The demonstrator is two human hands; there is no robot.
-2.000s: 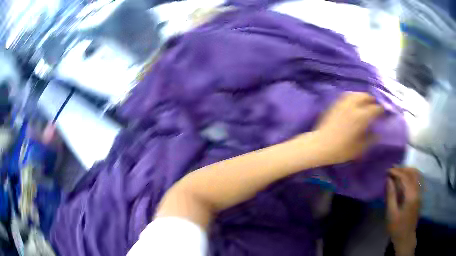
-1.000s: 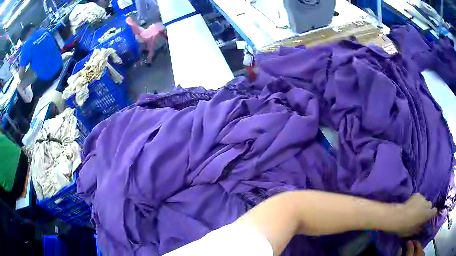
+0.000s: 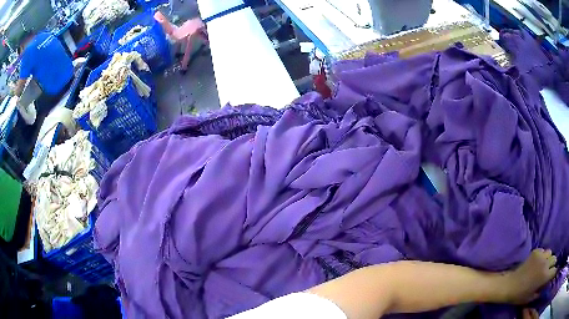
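Observation:
Purple garment cloth (image 3: 249, 180) lies in a large heap of folds across the middle and right of the view. Narrow puckered seams (image 3: 240, 121) show along its top left edge. My left arm, in a white sleeve, reaches over the cloth from the bottom edge to the right. My left hand (image 3: 535, 274) has curled fingers closed on the cloth at the lower right. Only fingertips of my right hand (image 3: 530, 313) show at the bottom edge beside it; what they hold is hidden.
A grey machine part (image 3: 402, 14) stands on the white table behind the cloth, above a yellowish measuring strip (image 3: 430, 40). A long white board (image 3: 249, 56) is at upper centre. Blue crates (image 3: 125, 115) of cream cloth stand left. A person in blue (image 3: 45, 62) is at upper left.
Since the first frame the view has swung, showing more crates and cloth. Since the second, the scene has shifted slightly, and my left hand and fingertips sit lower and further right in view.

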